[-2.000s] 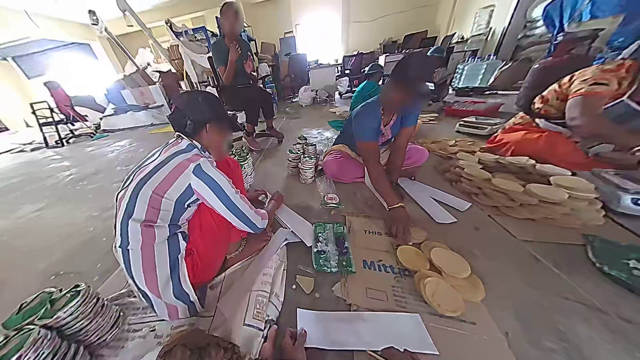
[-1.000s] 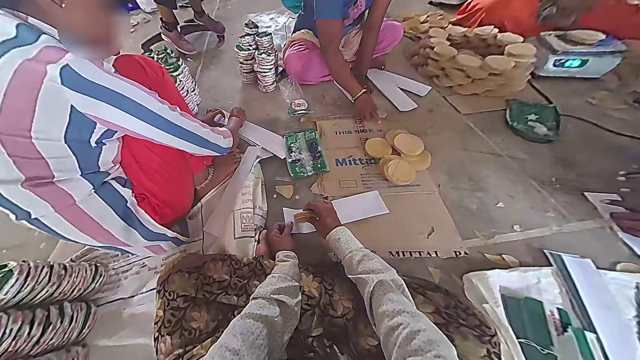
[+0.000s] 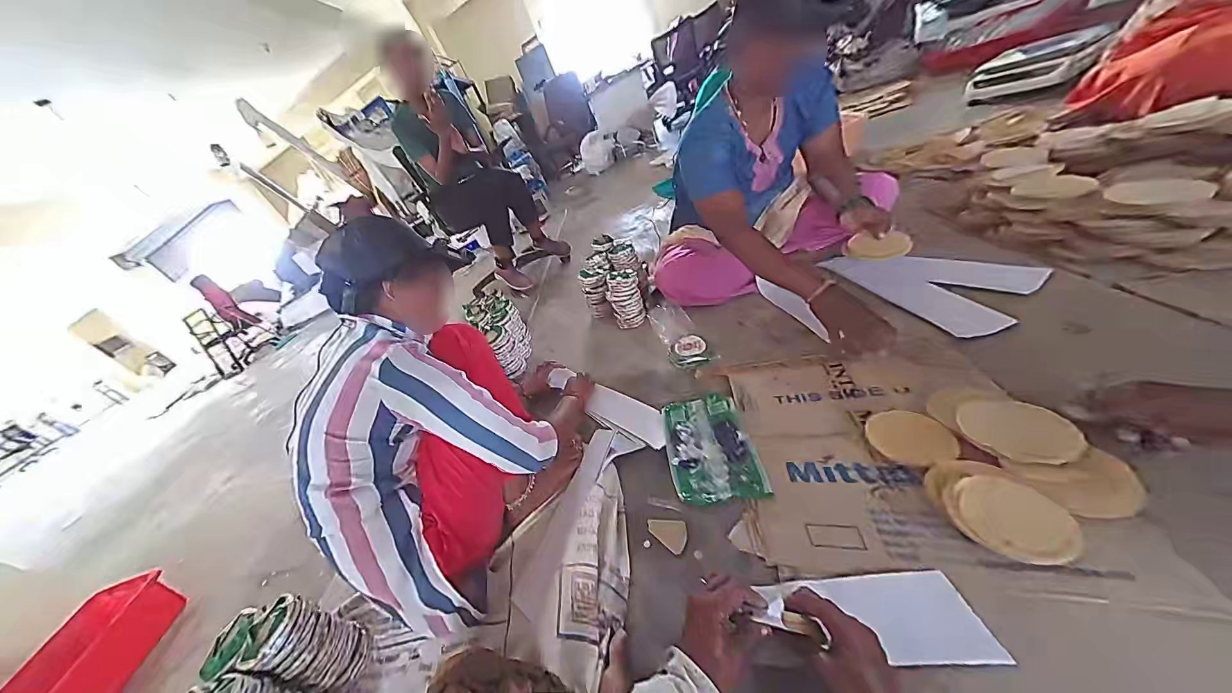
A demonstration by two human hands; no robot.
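Low in the head view, my left hand (image 3: 717,626) and my right hand (image 3: 842,640) are close together. Between them they grip a small tan roll or stack (image 3: 801,624), too blurred to name surely, at the end of a white paper strip (image 3: 910,611). The strip runs right over a flattened cardboard sheet (image 3: 818,520). Round, flat tan discs (image 3: 1020,433) lie in loose stacks on the cardboard beyond my hands. A green plastic packet (image 3: 714,450) rests beside the cardboard, with a broken tan piece (image 3: 667,535) nearer me.
A person in a striped shirt (image 3: 356,462) sits at left holding a white strip (image 3: 621,409). Another in blue (image 3: 760,164) reaches toward the cardboard. Wrapped stacks (image 3: 298,645) stand lower left, more (image 3: 616,279) farther back. A large disc pile (image 3: 1107,192) is upper right; a blurred arm (image 3: 1155,409) enters at right.
The view has swung up and left since a second ago. The person in blue now holds a disc and has the other arm stretched toward the cardboard. My hands stay together at the white strip.
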